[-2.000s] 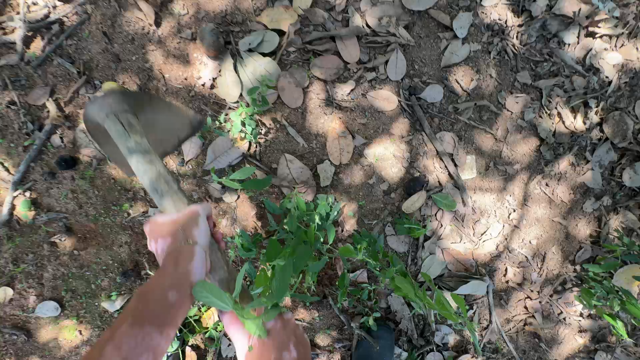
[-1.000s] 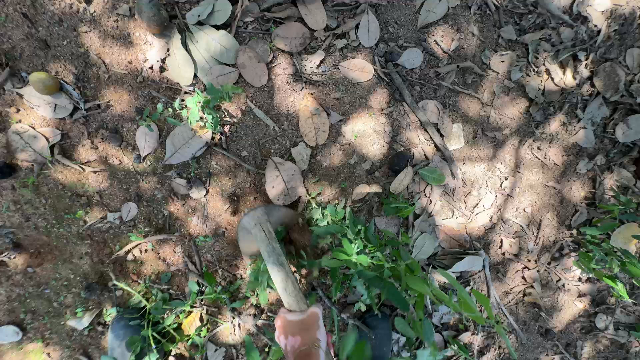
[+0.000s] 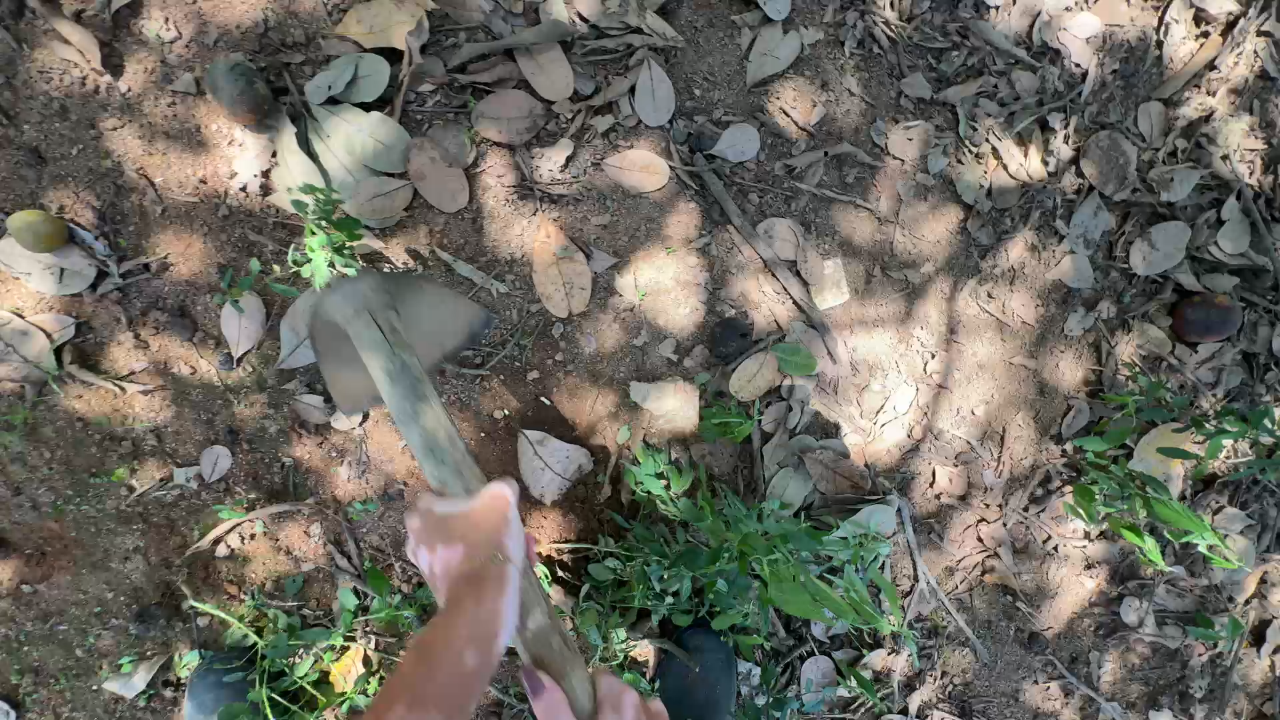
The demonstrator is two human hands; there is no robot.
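Note:
A hoe with a wooden handle [image 3: 420, 425] and a broad, motion-blurred metal blade [image 3: 430, 318] is held at a slant over brown soil. My left hand [image 3: 468, 545] is wrapped around the middle of the visible handle. Lower down, at the bottom edge and partly cut off, my right hand [image 3: 600, 698] grips the same handle. The blade is raised near a small green plant [image 3: 325, 235] at the upper left. Right of the handle lies a thick clump of green weeds [image 3: 740, 565], beside disturbed reddish soil.
Dark shoe tips [image 3: 697, 672] show at the bottom edge, the left one [image 3: 218, 688] among low weeds. Dry leaves [image 3: 560, 270] and a thin stick [image 3: 765, 250] litter the ground. A greenish round fruit [image 3: 37, 231] lies at left; more weeds [image 3: 1150, 480] grow at right.
One second ago the hoe blade was low, beside the weed clump; now it is up and to the left. Both hands have come back into view on the handle.

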